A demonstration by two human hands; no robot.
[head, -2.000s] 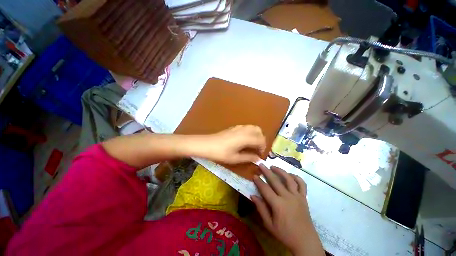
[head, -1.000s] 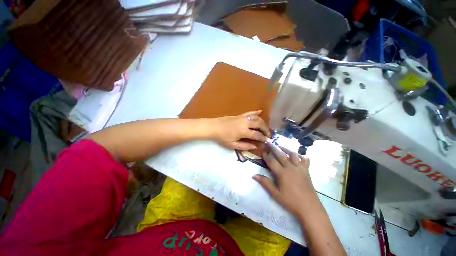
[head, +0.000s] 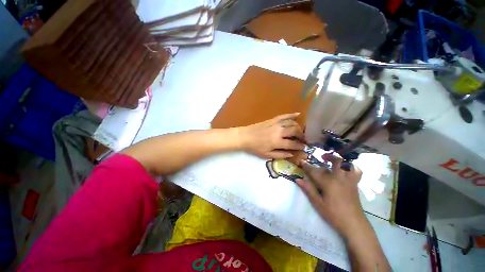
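Note:
The tan-brown leather panel point(head: 260, 98) lies flat on the white table, its near right corner under the head of the sewing machine point(head: 340, 106). My left hand point(head: 274, 137) lies palm down on the panel's near edge, fingers towards the needle. My right hand point(head: 337, 186) is beside the presser foot, its fingertips at the panel's corner. The fingers partly hide the corner and the needle. Whether the right fingers pinch the panel is hard to see.
A tall brown panel stack point(head: 101, 53) and a pile of white sheets point(head: 183, 24) stand at the left back. A grey bin point(head: 356, 26) with brown pieces is behind the table. A black phone point(head: 412, 196) and snips point(head: 433, 249) lie at the right.
Since two seconds ago the panel has moved from the table in front of the machine to under its head. Both hands moved with it. The right hand now reaches closer to the presser foot.

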